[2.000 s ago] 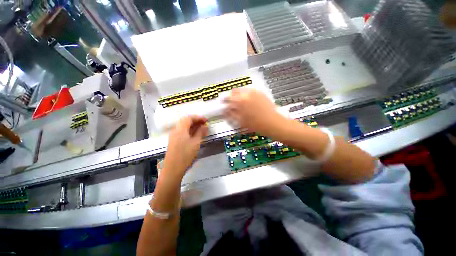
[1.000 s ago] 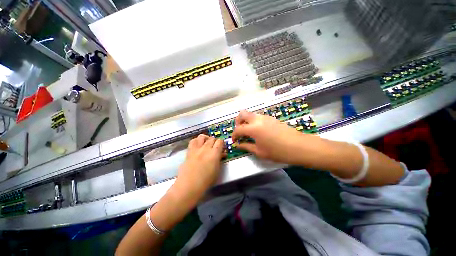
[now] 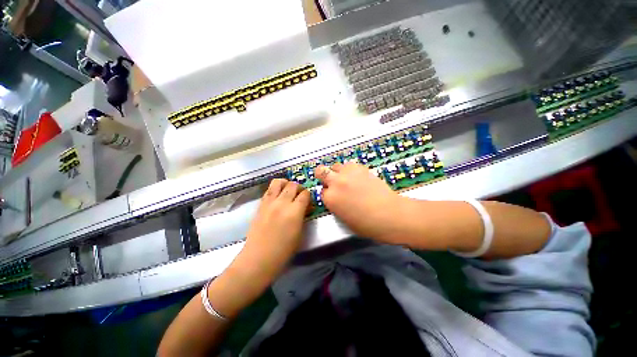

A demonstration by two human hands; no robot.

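A green circuit board panel (image 3: 417,167) with rows of blue, yellow, white and black parts lies between the metal rails in front of me. My left hand (image 3: 285,209) is at the panel's left end, its fingertips bent at the board edge. My right hand (image 3: 349,195) is beside it, over the left part of the panel, fingertips down on the parts. The fingers hide whether either hand holds a small component. Yellow-and-black blocks (image 3: 272,85) stand in a long striped double row on the white foam (image 3: 251,129) behind the rail.
Rows of small grey components (image 3: 391,73) lie right of the foam. A stack of clear trays (image 3: 559,35) stands at the back right. Another board panel (image 3: 583,104) and a blue piece (image 3: 483,139) are in the rail at right. A red bin (image 3: 36,137) and a bottle (image 3: 115,132) are at left.
Both hands moved from the foam down to the board panel's left end. Over the last second they stay there, with the right hand slightly lower and left. The view has shifted.
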